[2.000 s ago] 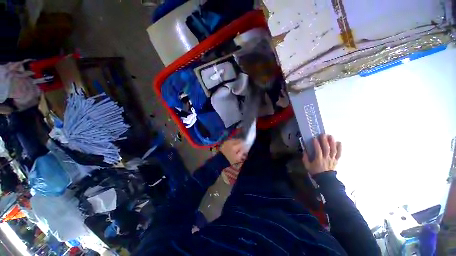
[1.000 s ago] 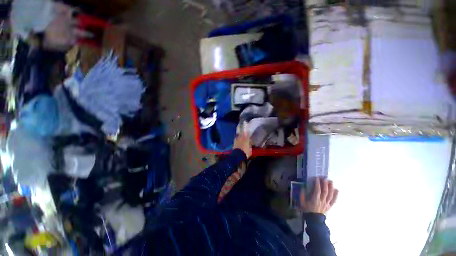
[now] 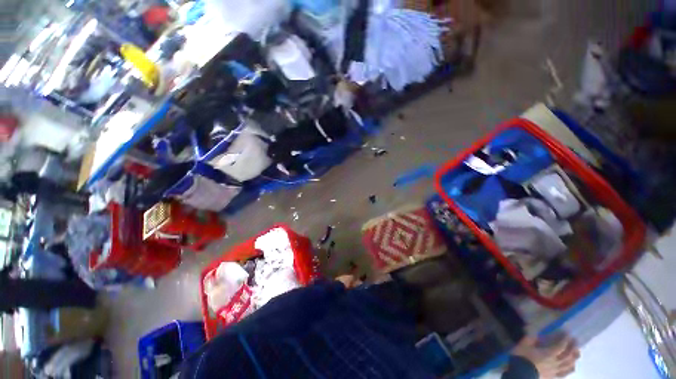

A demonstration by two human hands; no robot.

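Note:
My right hand (image 3: pixel 552 358) is at the lower right, resting palm down on the edge of the white table (image 3: pixel 611 348), fingers a little apart and nothing seen in it. Of my left hand (image 3: pixel 348 281) only a small blurred bit of skin shows beyond my dark sleeve; whether it holds anything is hidden. A red plastic crate (image 3: pixel 475 226) stands beside the table, with blue material (image 3: pixel 493 174) and folded grey and white cut pieces (image 3: pixel 522 224) inside.
A second red crate (image 3: pixel 299 255) with white pieces stands on the floor left of centre. A blue crate (image 3: pixel 167 351) is at the lower left. A red patterned mat (image 3: pixel 402 238) lies between the crates. Fabric heaps (image 3: pixel 241 152) and light strips (image 3: pixel 411 44) line the far side.
The view has swung left, so the crate and table appear further right. My left hand has left the cut pieces in the crate and come back beside my body. My right hand remains at the table edge.

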